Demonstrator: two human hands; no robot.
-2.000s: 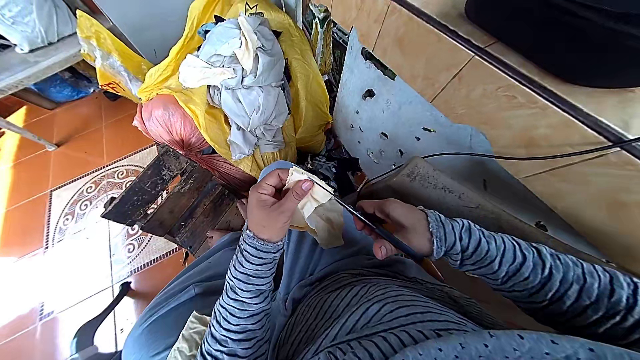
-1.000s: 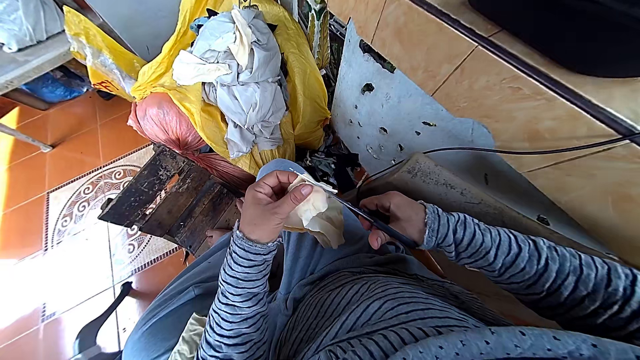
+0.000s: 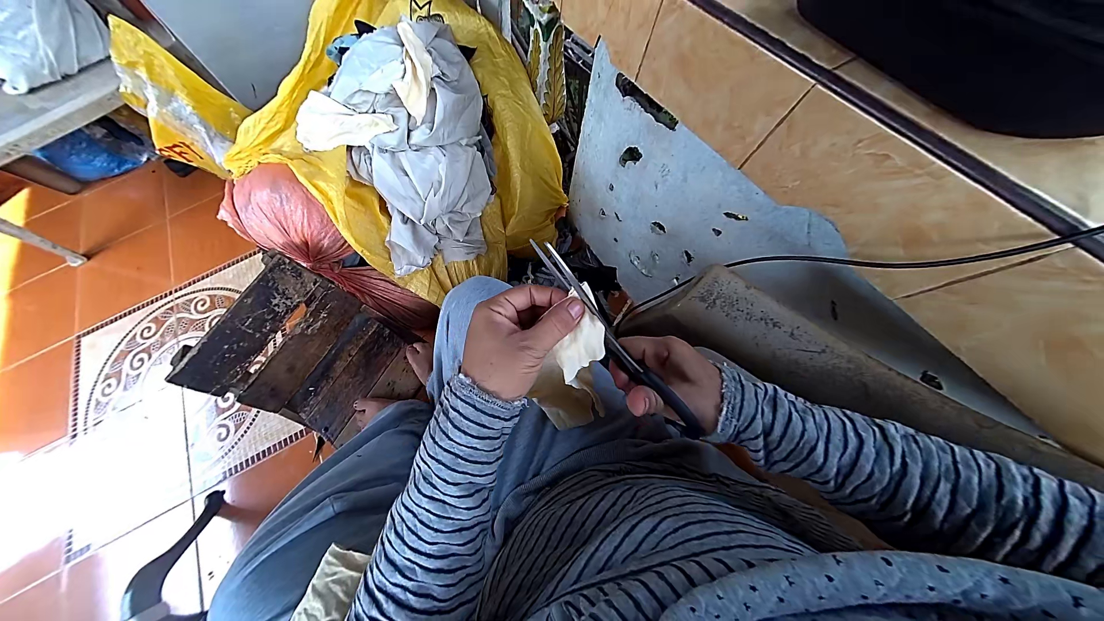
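Observation:
My left hand pinches a piece of cream cloth between thumb and fingers, and its lower part hangs over my lap. My right hand grips the dark handles of a pair of scissors. The scissor blades point up and to the left, slightly parted, beside the cloth and close to my left fingertips. Part of the handles is hidden by my right fingers. Ahead, a heap of grey cloth with cream scraps on it lies on a yellow plastic bag.
A dark slatted wooden stool stands left of my knee, beside a tied pink bag. A holed grey sheet leans against the tiled wall on the right, with a black cable crossing it. A black curved object is at lower left.
The scissors, earlier low against the cloth, now reach past it with their blades visible and apart. The cloth has shifted in my left hand and its upper part now folds over differently.

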